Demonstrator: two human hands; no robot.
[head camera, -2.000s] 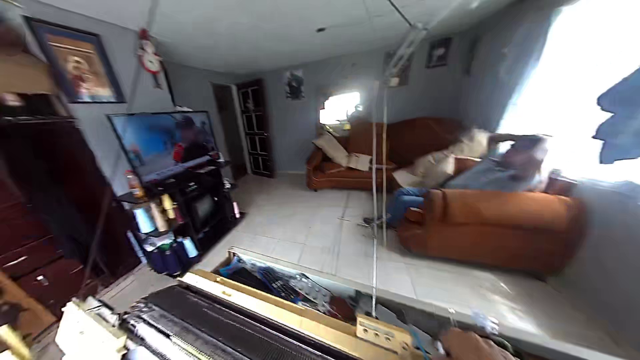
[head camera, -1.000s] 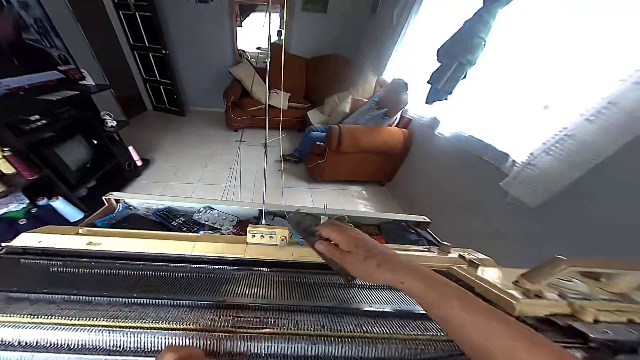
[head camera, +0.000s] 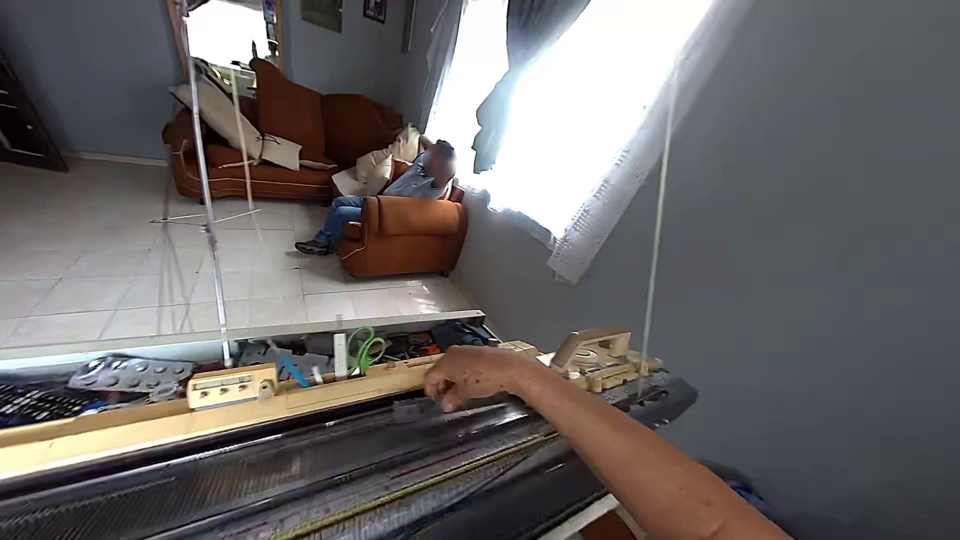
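Over the needle bed of a knitting machine (head camera: 247, 465), my right hand (head camera: 480, 375) reaches in from the lower right, fingers curled downward. A dark, blurred flat piece (head camera: 416, 410) lies just under its fingertips; whether the hand grips it I cannot tell. Behind the bed runs a cream rail bearing a row counter (head camera: 232, 386). Green-handled scissors (head camera: 366, 351) stand upright in the tray left of the hand. At the machine's right end rests the cream carriage (head camera: 596, 356), beyond my wrist. My left hand is out of view.
The tray behind the machine holds a blister pack (head camera: 129, 373), a blue tool (head camera: 292, 369) and loose items. A yarn mast (head camera: 206, 195) rises behind the counter; a thin cord (head camera: 660, 202) hangs by the carriage. A person (head camera: 420, 180) sits in a brown armchair (head camera: 409, 236) across the room.
The view has swung right. My right hand, beside the row counter a second ago, is now farther right along the machine. The fingers of my left hand, low in the frame then, have gone out of view.
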